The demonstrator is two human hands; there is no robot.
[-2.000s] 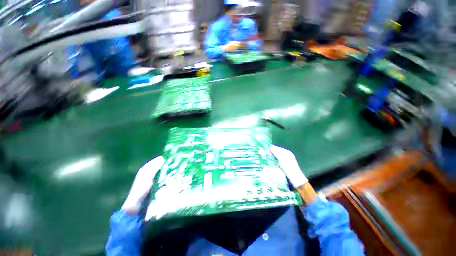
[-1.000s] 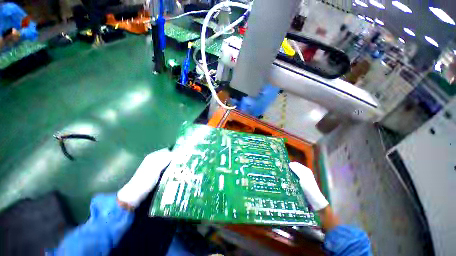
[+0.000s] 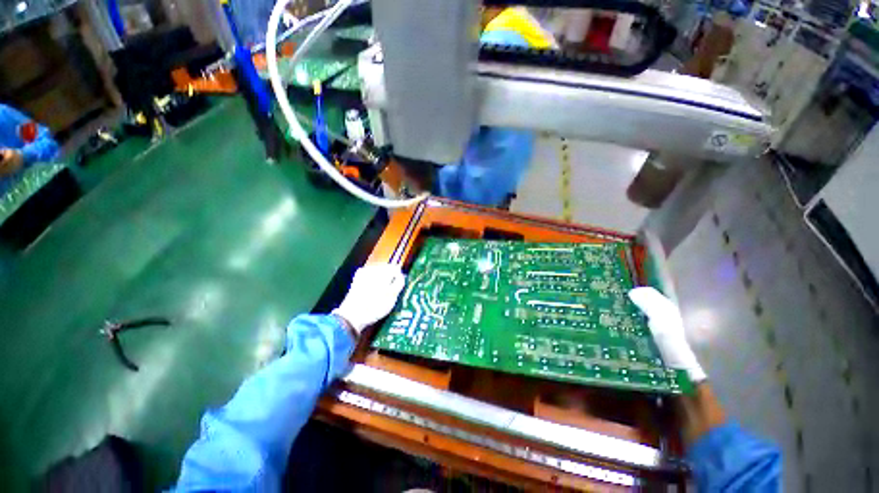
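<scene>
A large green circuit board (image 3: 520,308) with silver solder joints lies over the recessed centre of an orange-brown board carrier (image 3: 405,231), slightly tilted to its frame. My left hand (image 3: 373,295), in a white glove, holds the board's left edge. My right hand (image 3: 667,327), also white-gloved, holds its right edge. Whether the board rests fully on the carrier cannot be told. A silver carrier rail (image 3: 501,421) runs along the carrier's near side.
Side cutters (image 3: 133,337) lie open on the green bench (image 3: 212,231). Black foam (image 3: 96,470) sits at the near left. A grey gantry arm (image 3: 617,111) and a pale hose (image 3: 289,116) stand over the carrier's far side. A person in blue (image 3: 27,140) sits at the far left.
The board has moved from in front of my body to over the orange carrier, with both hands still on its edges. The view has turned right, and more of the carrier shows.
</scene>
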